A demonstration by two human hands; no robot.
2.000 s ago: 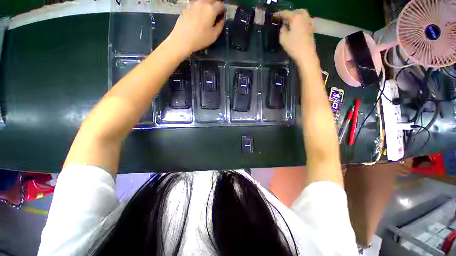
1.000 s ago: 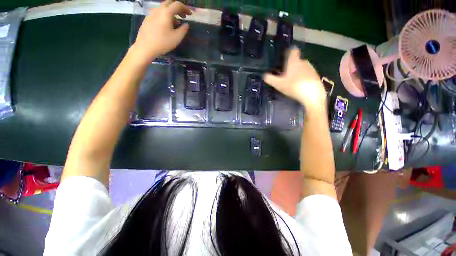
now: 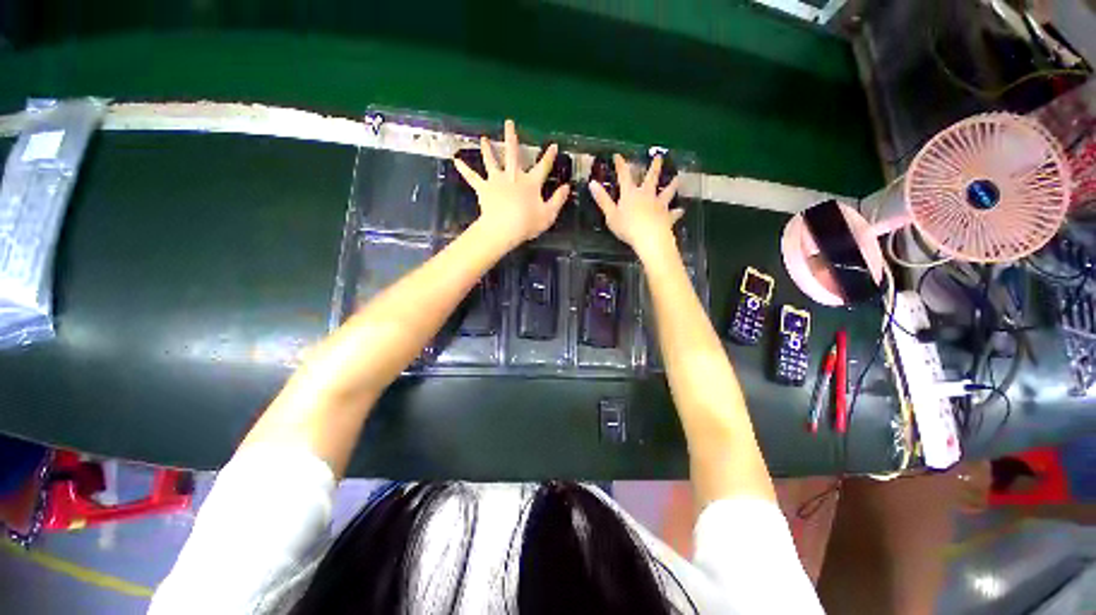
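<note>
A clear blister tray [image 3: 357, 282] lies on the dark green bench before me. Black phones lie face down in its pockets; one near-row phone [image 3: 538, 300] and its neighbour [image 3: 600, 308] show between my arms. My left hand [image 3: 514, 198] is spread with fingers apart over the far row, on or just above the phones there. My right hand [image 3: 637, 210] is spread the same way over the far row to its right. Both hands partly hide the far-row phones. Neither hand grips anything. A small dark battery [image 3: 613, 419] lies near the bench edge.
Two keypad phones lie face up right of the tray, one higher [image 3: 752, 308] and one lower [image 3: 792, 346]. Red and dark pens [image 3: 840, 382], a pink fan [image 3: 986, 190], a white power strip [image 3: 923, 382] and cables are at right. A clear plastic bag [image 3: 46, 222] lies far left.
The view has shifted, so the bench sits lower. Both hands have moved onto the far row with fingers spread. My right hand has left the near-row right pocket. Both face-up phones now show fully.
</note>
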